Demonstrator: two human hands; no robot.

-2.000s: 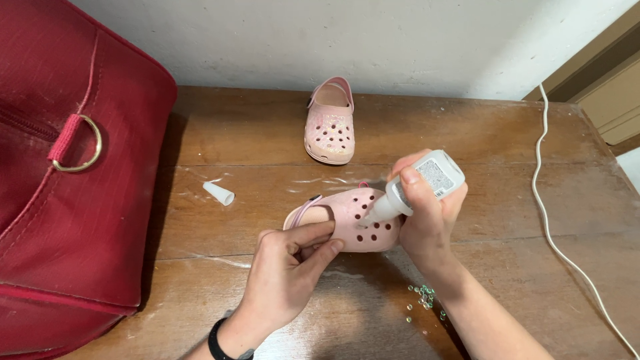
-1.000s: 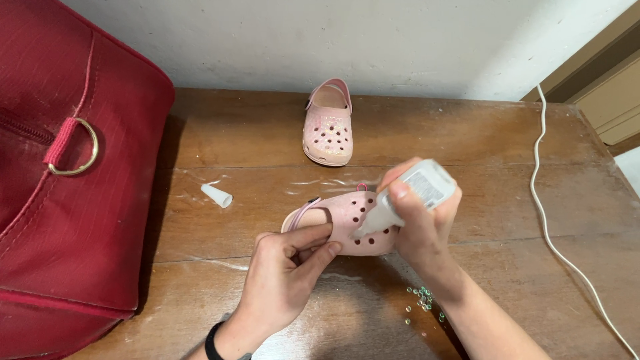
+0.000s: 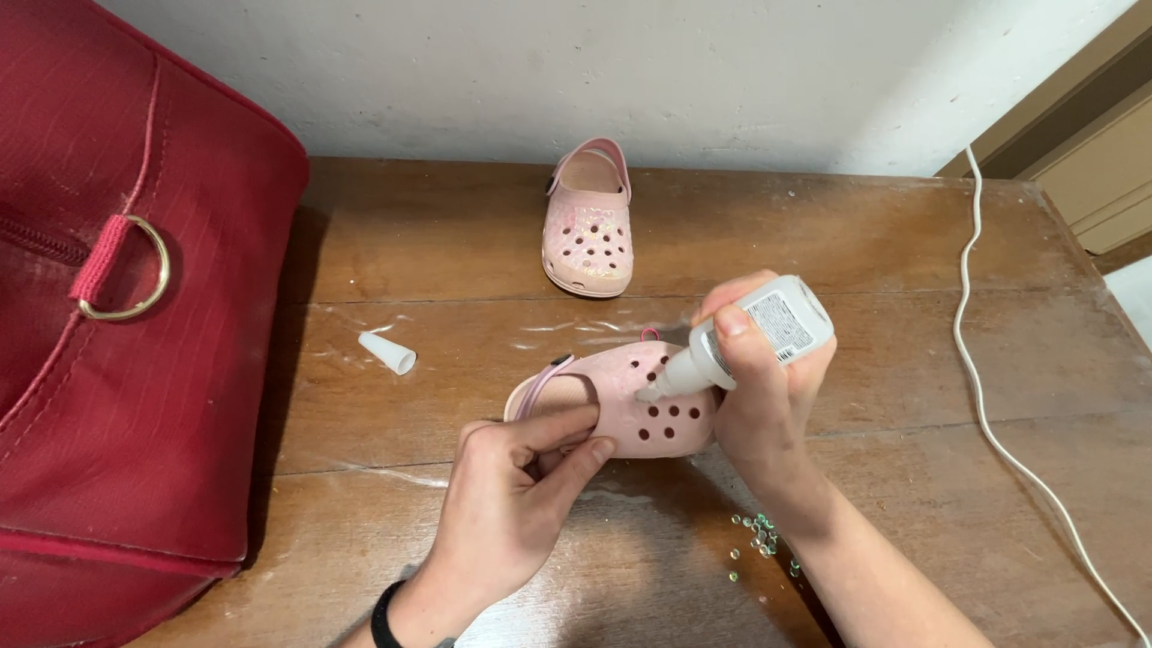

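Observation:
A pink child's clog [image 3: 621, 409] lies sideways on the wooden tabletop, its toe to the right. My left hand [image 3: 531, 495] grips its upper edge, with fingers inside the opening and the thumb outside. In my right hand [image 3: 765, 369] is a white plastic glue bottle [image 3: 783, 319], tilted so that its nozzle points down at the clog's upper beside the holes. Whether the tip touches the surface, I cannot tell. The matching pink clog [image 3: 589, 225] stands upright farther back. Several small clear-green beads [image 3: 763, 533] lie near my right forearm.
A red bag [image 3: 180, 378] with a metal D-ring takes up the left side. Between it and the clog lies a white conical cap [image 3: 387, 352]. A white cable [image 3: 981, 405] runs along the right of the wooden table [image 3: 432, 234]. Behind stands a pale wall.
The bottle's nozzle has shifted over the clog's upper, from near the lower holes a second ago to a spot higher up. My left hand keeps its hold on the clog.

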